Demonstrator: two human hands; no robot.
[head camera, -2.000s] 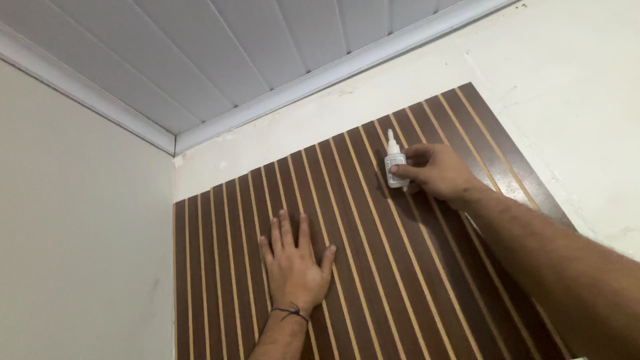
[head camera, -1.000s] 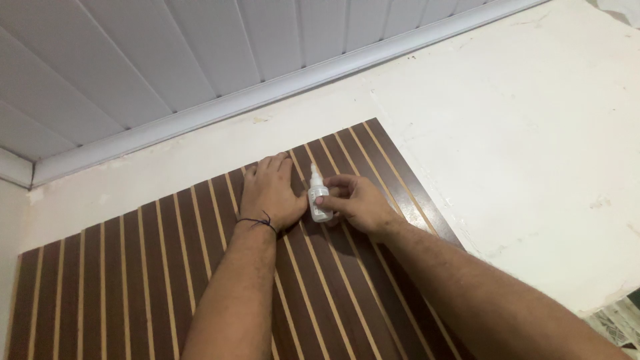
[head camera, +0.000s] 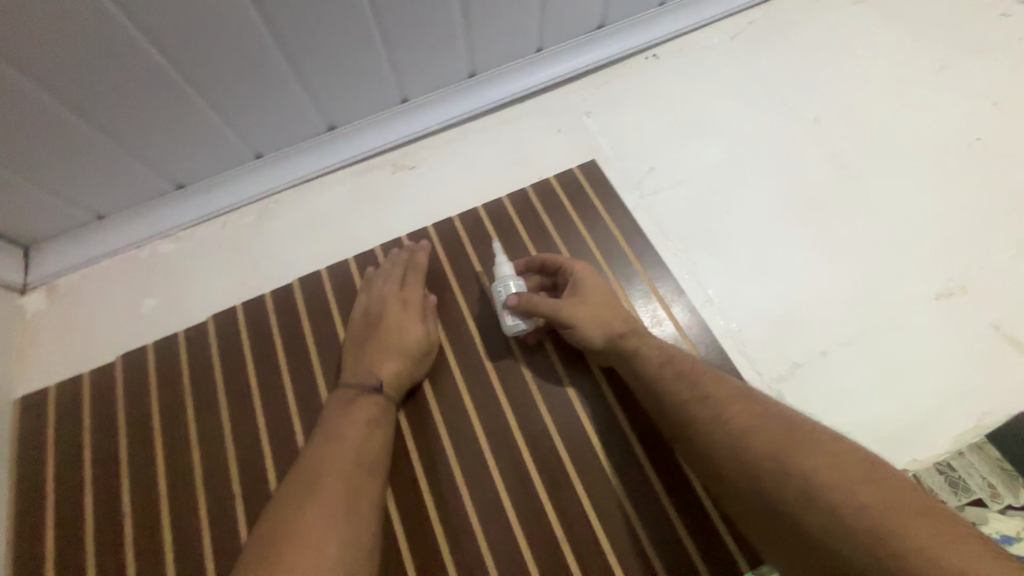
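Dark brown slats with narrow light wood-toned stripes form a panel (head camera: 264, 384) against the wall. Flat on its upper part lies my left hand (head camera: 392, 320), fingers together and pointing at the top edge, a thin dark band around the wrist. To its right, my right hand (head camera: 568, 308) grips a small white plastic bottle (head camera: 510, 298) between thumb and fingers. The bottle is roughly upright, its narrow nozzle pointing up, and it bears writing. Whether the bottle touches the panel cannot be told.
A pale, patchy wall (head camera: 840, 240) extends above and right of the panel. Overhead, a white cornice (head camera: 384, 120) borders the grey-white ceiling planks (head camera: 320, 56). Patterned fabric (head camera: 968, 476) shows at the lower right.
My left hand has moved up and right across the panel, from lower down to near its top edge, closer to the bottle. The bottle stays in my right hand. The view has shifted.
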